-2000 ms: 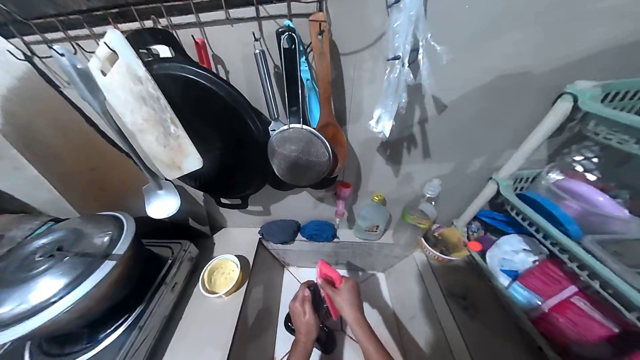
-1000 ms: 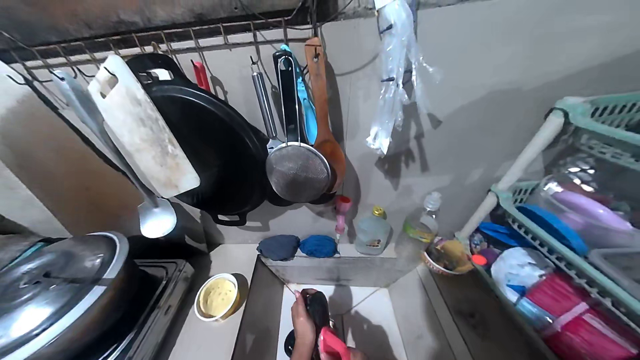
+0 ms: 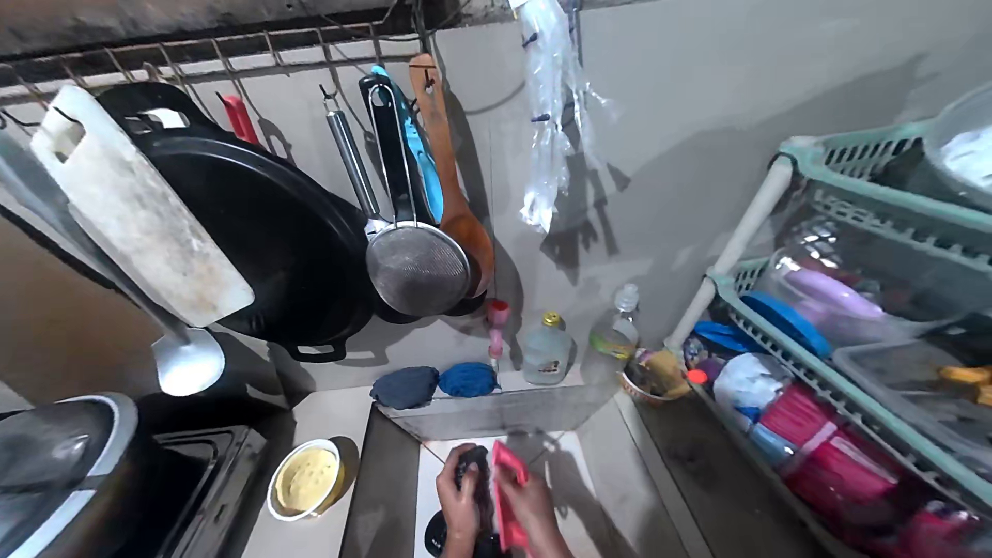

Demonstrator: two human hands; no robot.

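Note:
Over the tiled basin, my left hand (image 3: 460, 492) holds a dark, elongated shoe-like object (image 3: 482, 496), whose exact kind I cannot tell. My right hand (image 3: 527, 500) grips a pink brush or scrubber (image 3: 508, 496) upright against the right side of the dark object. Below my left hand, a second black item (image 3: 435, 533) lies on the basin floor, partly cut off by the picture's lower edge. Two folded cloths or pads, one grey (image 3: 405, 387) and one blue (image 3: 468, 379), rest on the back ledge of the basin.
Left of the basin stand a tub of yellow paste (image 3: 308, 478) and a lidded pot (image 3: 66, 473) on a stove. Bottles (image 3: 547, 349) and a small bowl (image 3: 656, 375) line the back. A plastic rack (image 3: 868, 372) flanks the right; a strainer (image 3: 418, 269) and black pan (image 3: 256, 232) hang above.
The dark object and pink tool were lower and partly out of view one second ago; now both show more fully, side by side. My hands have shifted around them.

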